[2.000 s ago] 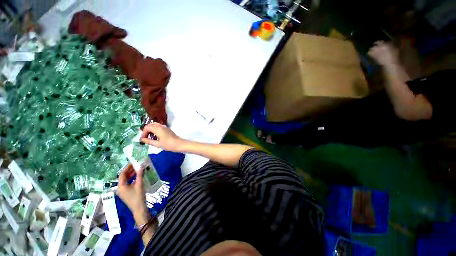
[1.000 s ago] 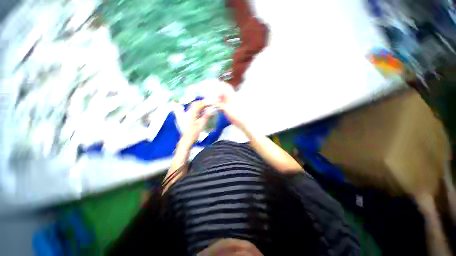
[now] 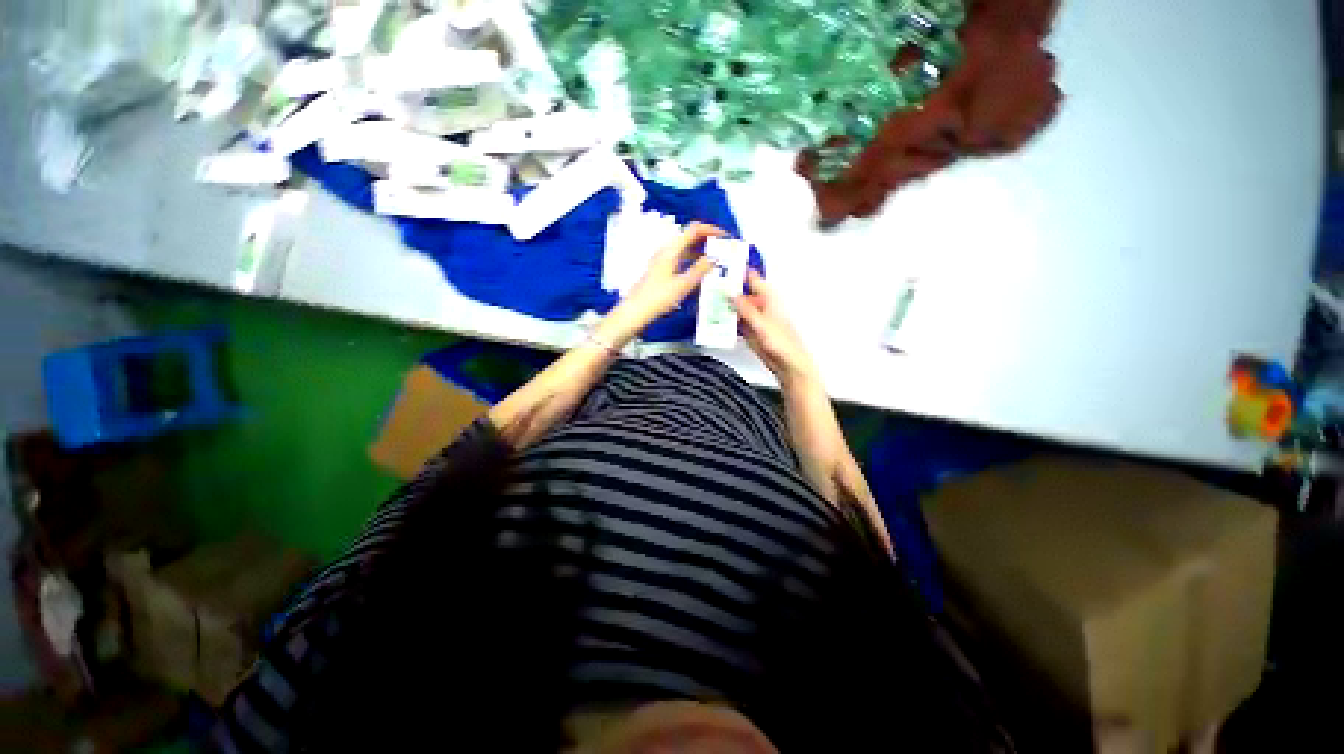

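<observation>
A slim white unit carton with a green panel is held upright between my hands, above the near edge of the table. My left hand holds it at its upper left. My right hand holds its right side. Whether a bottle is inside is hidden. White folded leaflets lie on the blue cloth beside my left hand. A heap of greenish bottles lies beyond my hands, edged by a red-brown cloth.
Loose cartons are heaped at the left. Single cartons lie on the white table at right and left. An orange-yellow object sits at the right edge. A brown box and blue stool stand below.
The view has swung, showing more of the table's left part and near edge. The held carton now stands upright between both hands; earlier my hands were at the bottle heap's edge.
</observation>
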